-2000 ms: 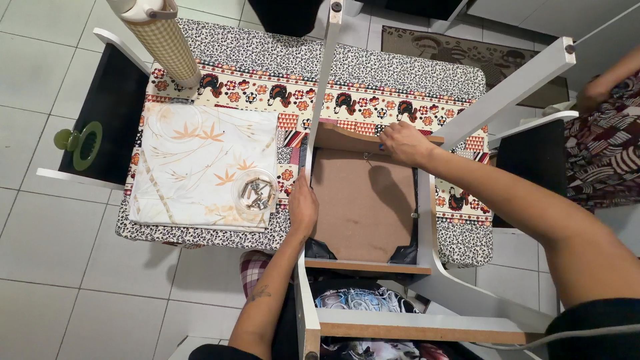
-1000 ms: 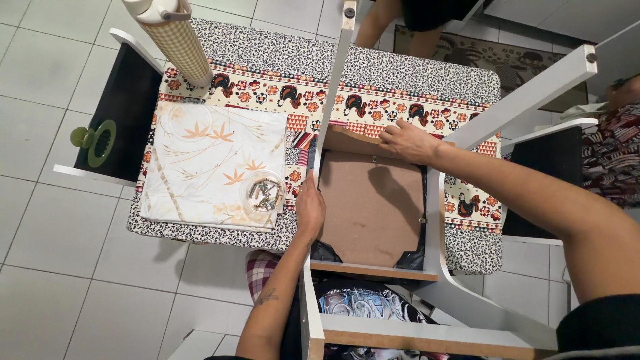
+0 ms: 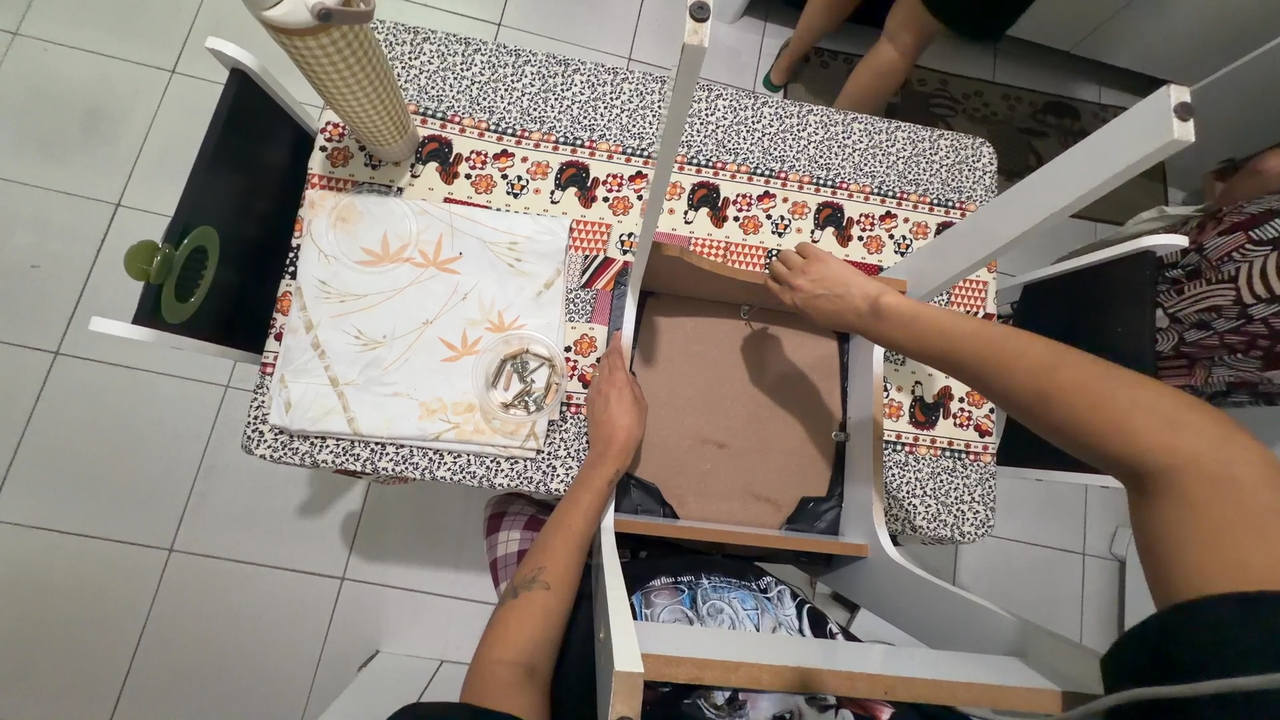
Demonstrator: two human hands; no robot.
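Observation:
An upturned white wooden chair frame [image 3: 1060,215] lies across the table's edge and my lap, with the brown underside of its seat [image 3: 730,430] facing me. My left hand [image 3: 615,410] grips the frame's left side rail beside the seat. My right hand [image 3: 825,285] is at the curved front rail [image 3: 700,278], fingers bent over its upper edge; whether it holds something small is hidden. Metal brackets [image 3: 840,436] show at the seat's edge. Left of the chair, a clear round tub [image 3: 520,378] of screws and dowels sits on a folded white cloth [image 3: 420,320] with a leaf print.
A checkered bottle [image 3: 350,85] stands on the patterned tablecloth [image 3: 800,130]. Dark-seated white chairs flank the table; the left one [image 3: 235,200] holds a green ring-shaped object [image 3: 190,275]. A person's legs [image 3: 885,60] show beyond the table, and another person's patterned clothing [image 3: 1220,290] at the right.
A person's legs have come into view beyond the table. Both my hands stay at about the same places on the chair frame.

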